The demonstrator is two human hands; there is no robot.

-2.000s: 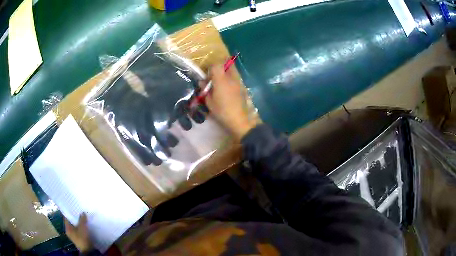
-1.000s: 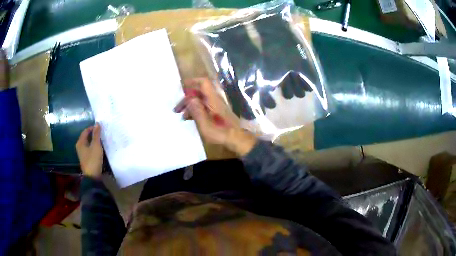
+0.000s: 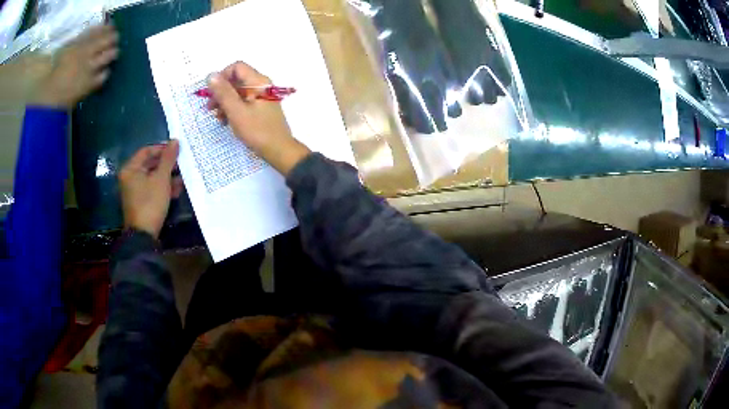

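Observation:
The packing list [image 3: 232,172], a white sheet with a dense printed table, lies tilted in front of me, partly over the tan cardboard sheet. My left hand [image 3: 150,185] pinches its left edge. My right hand [image 3: 257,120] holds the red pen [image 3: 272,93] over the upper part of the table print, its tip end pointing left. Whether the tip touches the paper cannot be told. The flat clear bag with dark gloves [image 3: 448,88] lies to the right of the list on the cardboard sheet [image 3: 384,164].
Another person's hand [image 3: 80,68] and blue sleeve [image 3: 40,208] reach in at the left. The green table [image 3: 591,104] with white strips extends right. Below it is an open box with a clear-bagged dark item [image 3: 563,307]. Brown cartons [image 3: 667,232] stand at the far right.
The list has shifted up in view, and my right hand has moved up and left over its printed part. The other person's arm has reached further in from the left.

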